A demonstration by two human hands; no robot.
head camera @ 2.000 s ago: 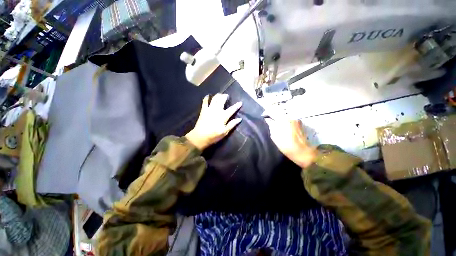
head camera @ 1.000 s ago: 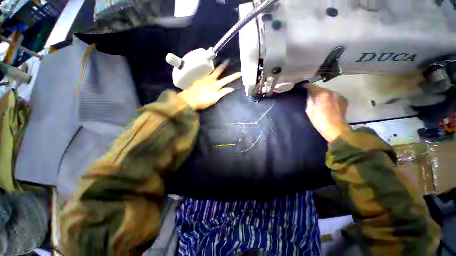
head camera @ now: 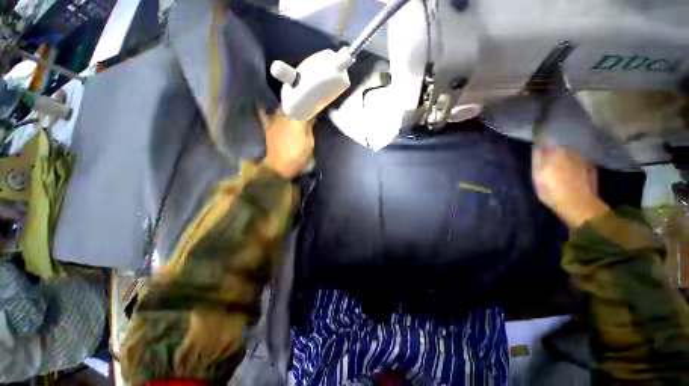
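A dark denim garment [head camera: 423, 203] lies across the table edge and lap, with a short yellow stitch line right of its middle. Its grey side [head camera: 125, 143] spreads at the left. My left hand [head camera: 288, 145] is at the cloth beside the lamp head, its fingertips partly hidden. My right hand [head camera: 563, 177] is blurred and holds the cloth's right part, grey side turned up above it. The white machine head marked "DUCA" [head camera: 498, 56] stands over the far edge. The needle area [head camera: 432, 109] is partly hidden. A white pointed piece [head camera: 370, 121] shows left of it.
The machine lamp [head camera: 316, 83] hangs on its bendy neck close to my left hand. The striped apron [head camera: 400, 343] covers the lap. Yellow-green cloth [head camera: 44, 203] hangs at the left, above a grey checked heap [head camera: 68, 324]. A brown cardboard piece [head camera: 676, 237] is at the right edge.
The dark garment has shifted and spread to the right; its yellow stitch line now sits farther right. My right hand has moved right and down. The white piece and folded grey cloth now show.
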